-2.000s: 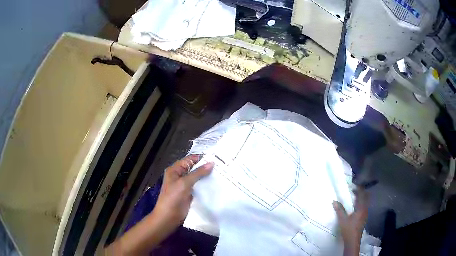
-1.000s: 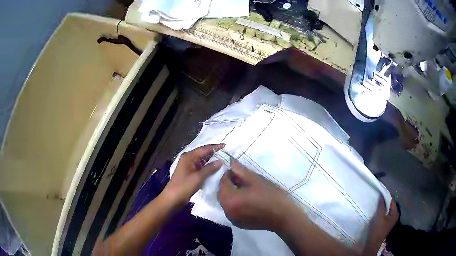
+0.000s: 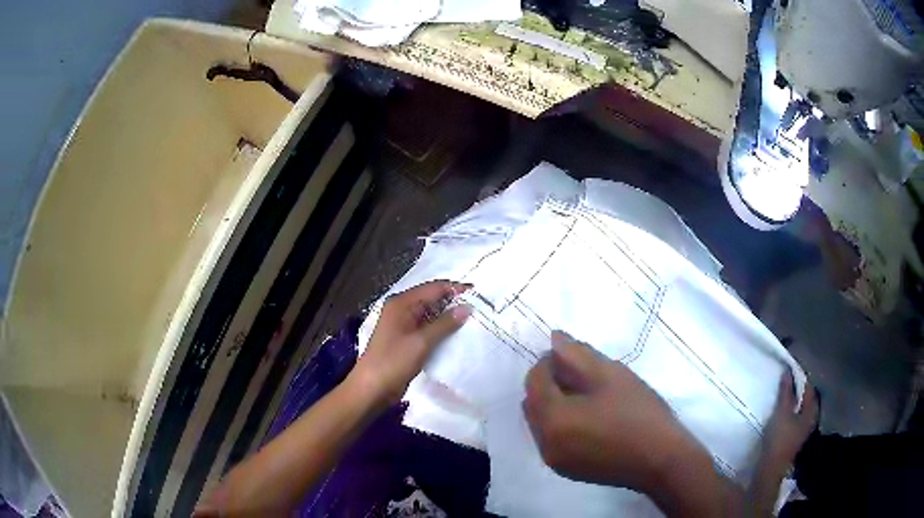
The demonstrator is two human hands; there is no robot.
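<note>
A white trouser panel [image 3: 608,253] with dark double stitch lines and a stitched pocket outline lies over my lap. My left hand [image 3: 410,329] is shut on its upper-left edge by the pocket, pinching it between thumb and fingers. What appears to be my right hand [image 3: 588,400] is over the middle of the panel with curled, closed fingers; nothing shows in it, though its palm side is hidden. A third hand [image 3: 790,415], seemingly another person's, is at the panel's right edge, partly behind my right forearm.
A cream bin [image 3: 132,233] with a dark-striped side stands at left. The machine arm [image 3: 775,177] projects at upper right under the cream machine head [image 3: 851,61]. White cloth scraps [image 3: 380,18] lie on the worn table edge [image 3: 476,66] at the top.
My right hand moved in to my left fingers, then back rightward over the panel. The third hand now shows at the right edge. The surroundings have shifted right and up in view.
</note>
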